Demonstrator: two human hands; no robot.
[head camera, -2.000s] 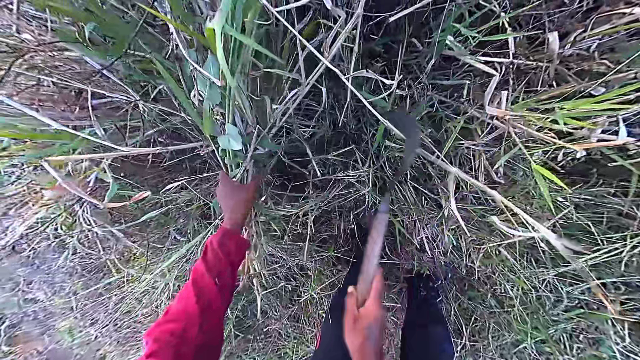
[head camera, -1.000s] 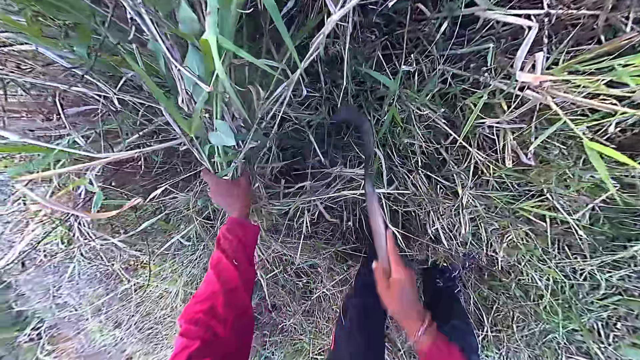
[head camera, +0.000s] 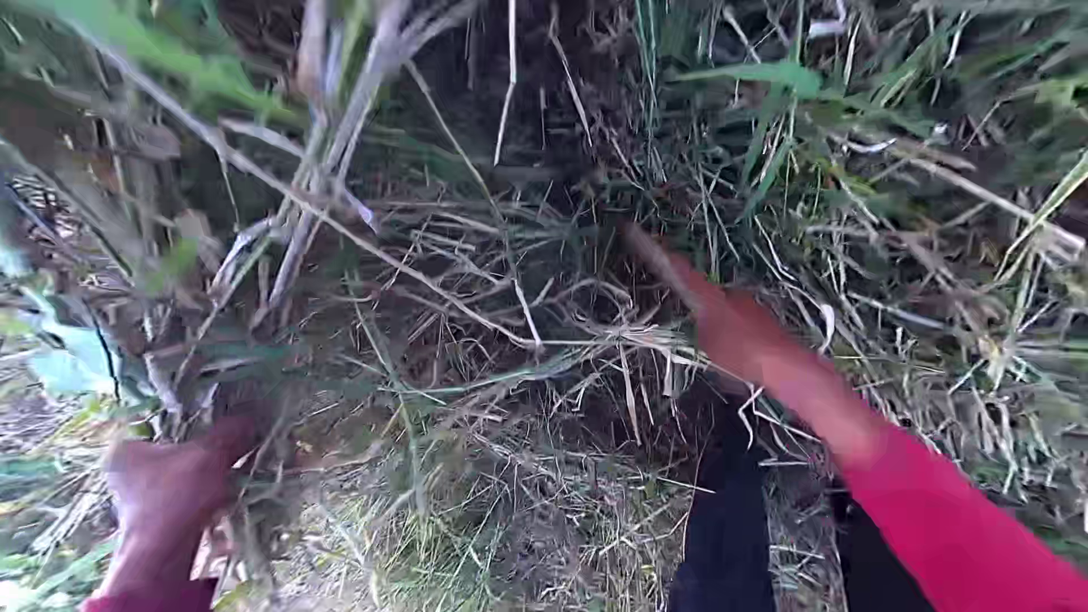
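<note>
At the lower left, my left hand (head camera: 174, 480) is closed round the base of a clump of grass stalks (head camera: 327, 161), which leans up and to the right from it. My right hand (head camera: 739, 331), right of centre, grips the wooden handle of a sickle (head camera: 659, 255). The handle points up and left into dark, tangled grass. The sickle's blade cannot be made out there, hidden or lost in shadow and blur. Broad green leaves (head camera: 72, 357) show above my left hand.
Dry straw and cut stems (head camera: 629, 340) lie between the hands. Taller green grass (head camera: 773, 81) grows at the upper right. My dark-trousered legs (head camera: 731, 518) stand at the bottom, right of centre. Short grass and litter (head camera: 476, 535) cover the ground at the lower middle.
The view has come nearer to the grass. My hands are farther apart, the left one still on the stalks. The sickle's curved blade, plain in both earlier frames, no longer shows clearly.
</note>
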